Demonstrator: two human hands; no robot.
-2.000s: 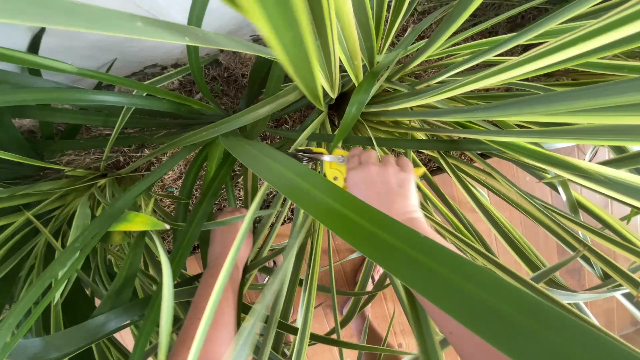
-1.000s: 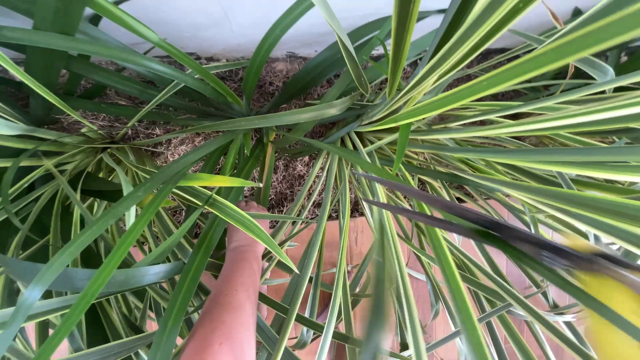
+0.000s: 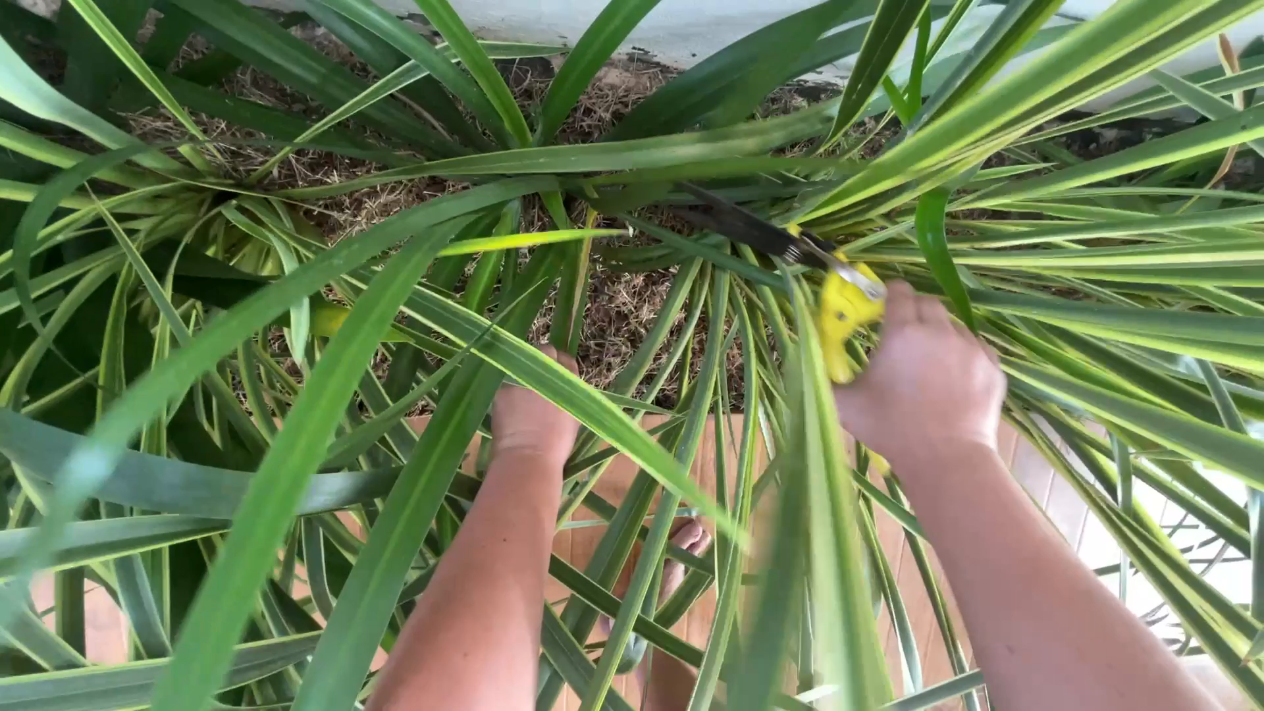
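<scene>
Long strap-like leaves (image 3: 553, 380) with yellow-green edges fan out across the view. My right hand (image 3: 923, 370) is closed around the yellow handles of garden shears (image 3: 847, 311), whose dark blades point up and left among leaves at the base of the right-hand plant. Lower and to the left, my left hand (image 3: 533, 415) reaches in at the foot of the middle plant. Leaves cover part of it, and its fingertips are hidden, so what they hold cannot be told. A yellowing leaf (image 3: 533, 240) sticks out just above it.
Dry, straw-covered soil (image 3: 632, 326) lies under the plants, with a white wall (image 3: 691, 30) behind. Reddish-brown floor tiles (image 3: 612, 484) border the bed, and a bare foot (image 3: 691, 538) shows between leaves. Dense foliage (image 3: 128, 415) fills the left side.
One second ago the shears were at the right edge; now their blades are in among the leaves, with my right hand back in view. My left hand stays low among the leaves.
</scene>
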